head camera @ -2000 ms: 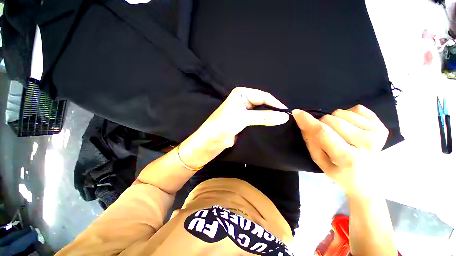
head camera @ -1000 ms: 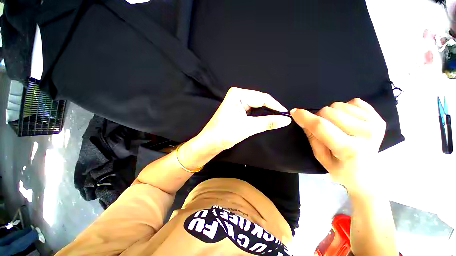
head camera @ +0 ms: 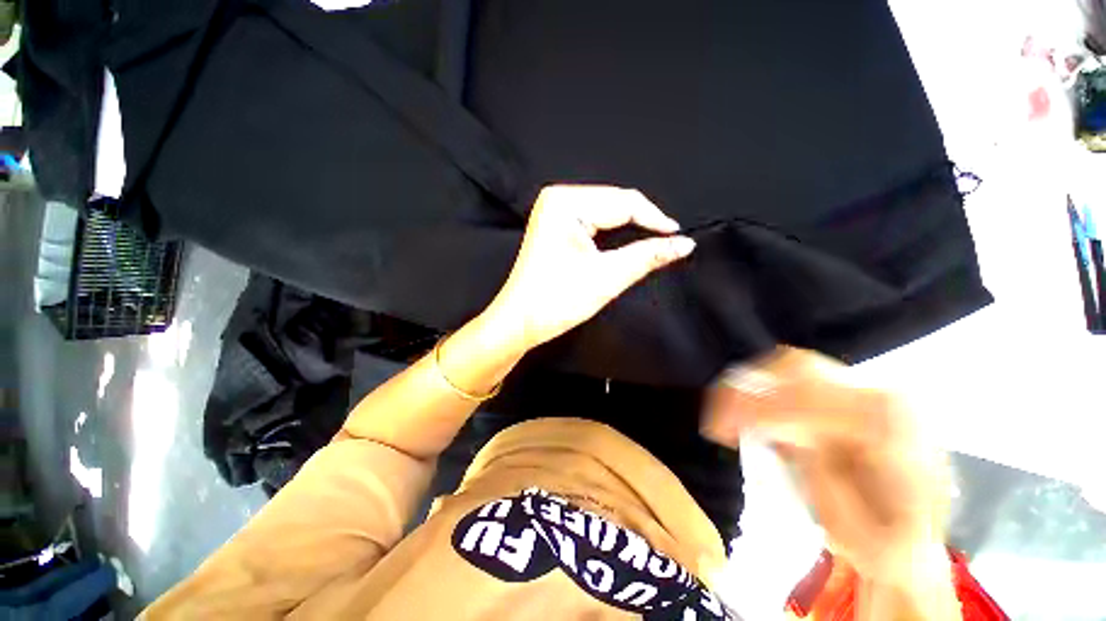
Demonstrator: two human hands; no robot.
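A large black cloth garment (head camera: 752,109) lies spread over the white table. My left hand (head camera: 594,261) pinches a folded edge of it between thumb and forefinger, near the middle. A dark raised ridge runs right from those fingertips. My right hand (head camera: 825,425) is off the fold, below and right of it, past the cloth's near edge, and blurred. A pale band shows faintly on its finger. Whether it holds a needle or thread cannot be seen.
Blue and black snips (head camera: 1088,261) lie on the white table (head camera: 1031,388) at the right. A black grid basket (head camera: 121,279) stands at the left. Crumpled black cloth (head camera: 273,376) is below the table. A red plastic thing (head camera: 970,588) is at lower right. Small clutter (head camera: 1092,103) sits at upper right.
My right hand has left the fold and moved down toward my body. My left hand still pinches the edge, slightly higher in view. The cloth right of it now shows uncovered and rumpled.
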